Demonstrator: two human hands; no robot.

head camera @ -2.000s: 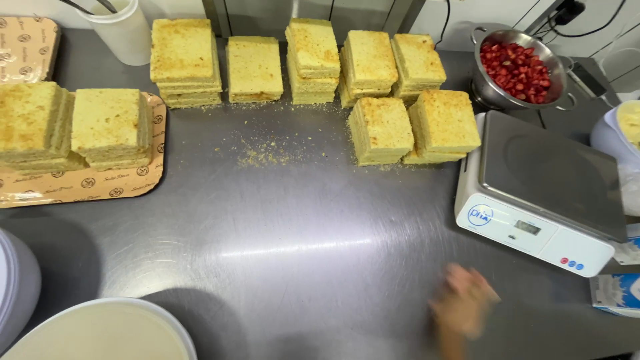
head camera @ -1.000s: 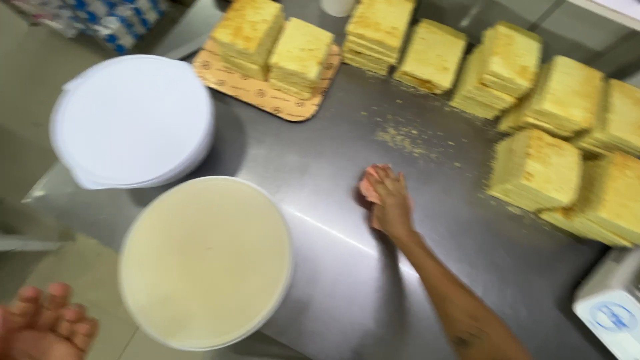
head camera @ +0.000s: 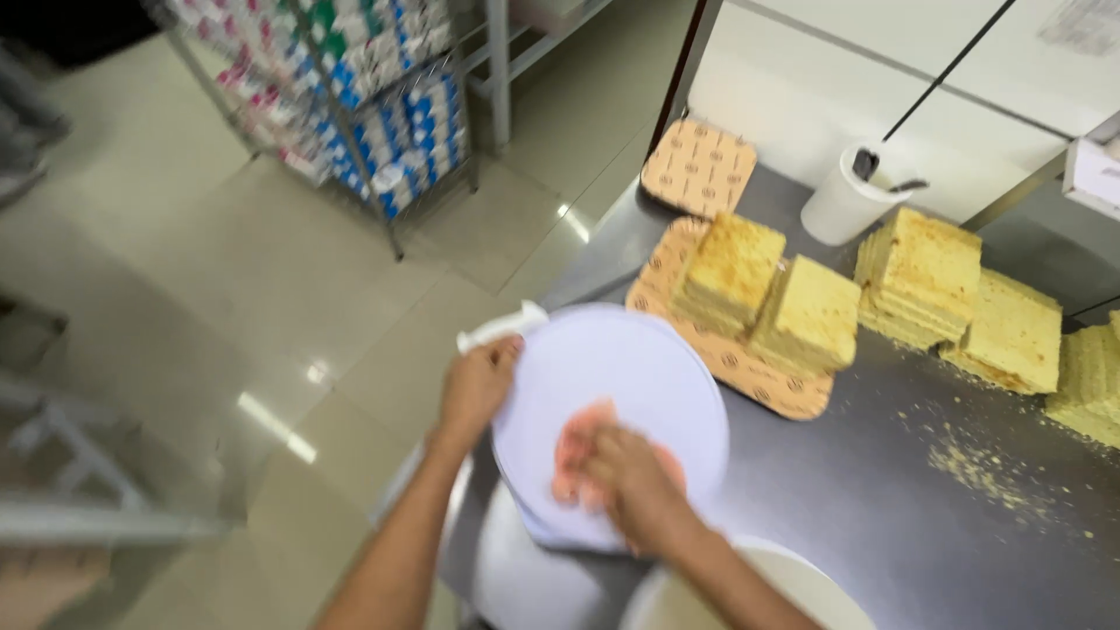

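My right hand (head camera: pixel 634 481) holds a crumpled pink cloth (head camera: pixel 584 451), pressed on the white lid of a round tub (head camera: pixel 569 359). At the left rim of that lid is my left hand (head camera: pixel 477 385), its fingers curled beside a white piece (head camera: pixel 503 326) that may be cloth or a lid tab; whether it grips this cannot be told. A second round tub with a pale top (head camera: pixel 779 582) is partly hidden under my right forearm. Stacked yellow sponge cake squares (head camera: pixel 809 311) stand on a patterned cake board (head camera: pixel 787 394) just beyond the lid.
More cake stacks (head camera: pixel 927 262) line the back of the steel table (head camera: pixel 822 490), with crumbs (head camera: pixel 989 472) before them. A white cup with dark-handled utensils (head camera: pixel 840 206) and another patterned board (head camera: pixel 700 166) stand near the wall. A rack of packages (head camera: pixel 385 114) stands on the floor.
My right hand has moved with the pink cloth from the tabletop onto the white lid. My left hand has come to the lid's rim. The view has swung left.
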